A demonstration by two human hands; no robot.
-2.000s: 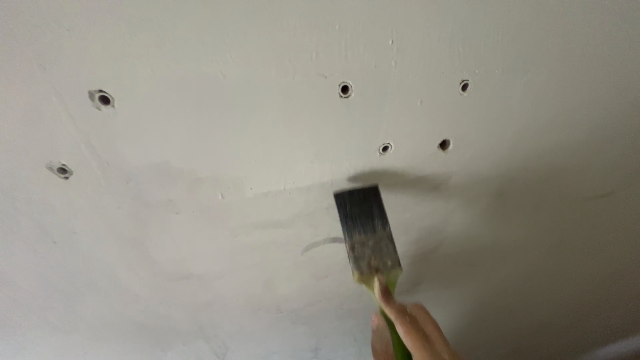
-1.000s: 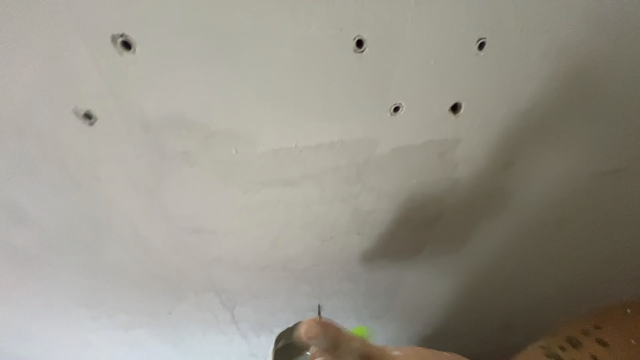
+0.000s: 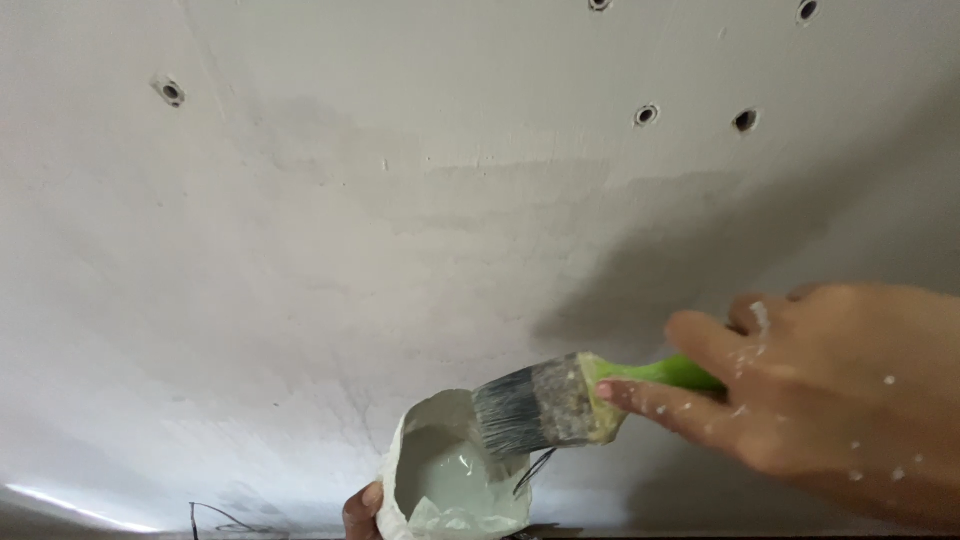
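Observation:
My right hand (image 3: 817, 390), spotted with white paint, grips the green handle of a flat paintbrush (image 3: 551, 401). The brush's dark bristles lie over the right rim of a small white container (image 3: 391, 480) at the bottom middle. Pale, glossy paint (image 3: 450, 472) fills part of it. Only the fingers of my left hand (image 3: 364, 510) show, holding the container's left side. Behind them is a pale grey wall (image 3: 300, 247) with uneven patches of coating.
Several plugged holes, among them a left one (image 3: 171, 91) and a middle one (image 3: 646, 115), dot the upper wall. Thin dark wires (image 3: 536, 471) stick out beside the container and at the lower left (image 3: 214, 510). A dark shadow falls across the right side.
Two seconds ago the brush was against the wall below the holes; now it is down at the container. The container and my left fingers have come into clear view.

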